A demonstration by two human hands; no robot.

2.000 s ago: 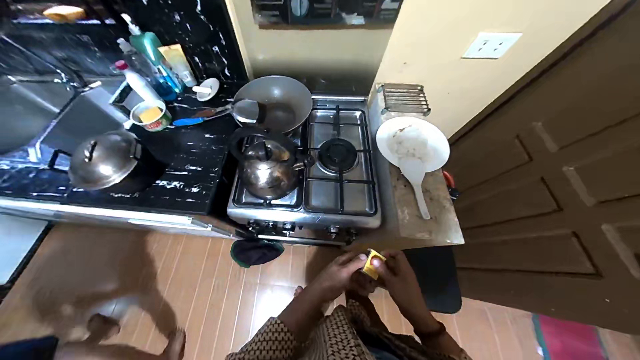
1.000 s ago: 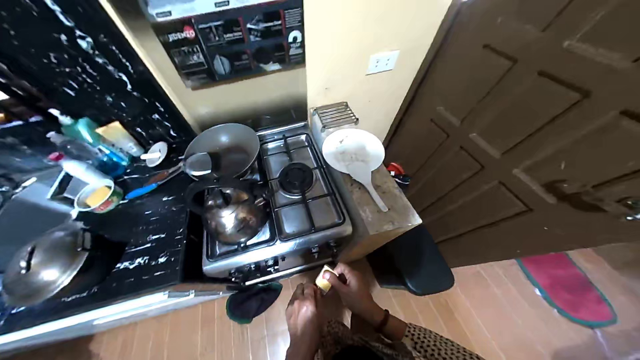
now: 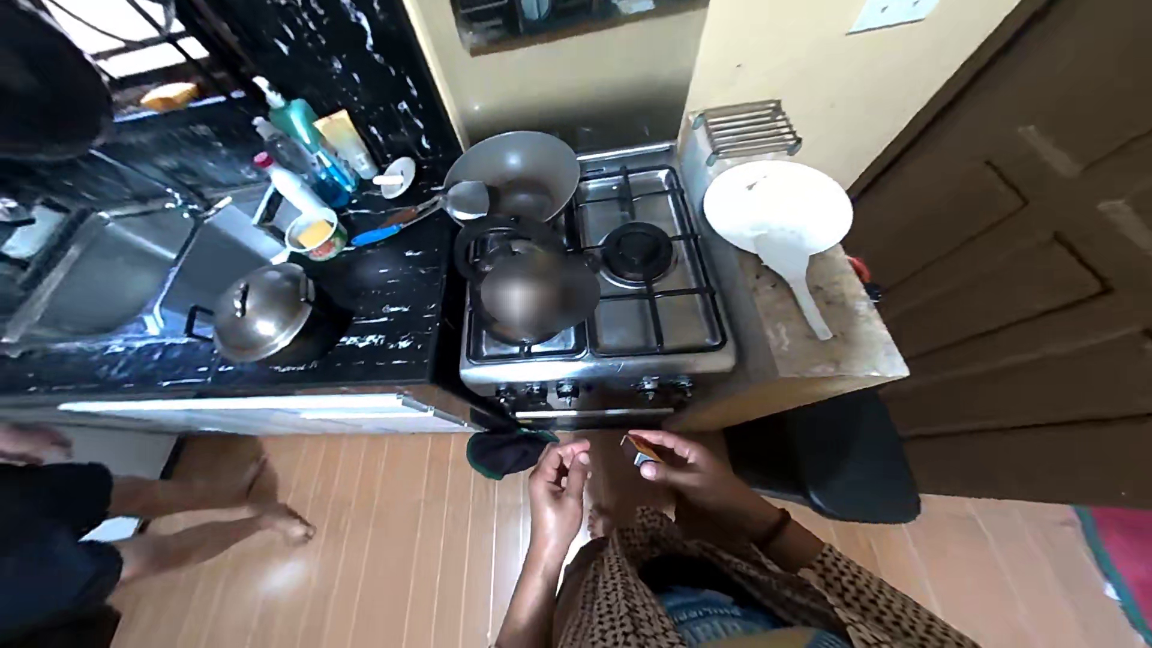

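Note:
In front of the gas stove (image 3: 598,364), my right hand (image 3: 688,468) holds a small matchbox (image 3: 642,450) between thumb and fingers. My left hand (image 3: 560,490) is apart from it, to its left, with thumb and fingertips pinched together; whether a thin thing is between them cannot be told. A shiny metal kettle (image 3: 531,297) stands on the stove's front left. Behind it is a grey wok (image 3: 517,171). The black right burner (image 3: 637,253) has no pot on it.
A lidded pot (image 3: 263,315) stands on the black marbled counter (image 3: 387,337), near bottles and the sink (image 3: 126,261). Right of the stove are a white plate (image 3: 778,202) with a spatula and a black stool (image 3: 837,459). A dark cloth (image 3: 506,452) hangs below. Another person's legs (image 3: 207,522) are at left.
My hands were together at the yellow matchbox; now the left hand is apart from it. The view has swung back leftward since one second ago, bringing the other person's legs into sight.

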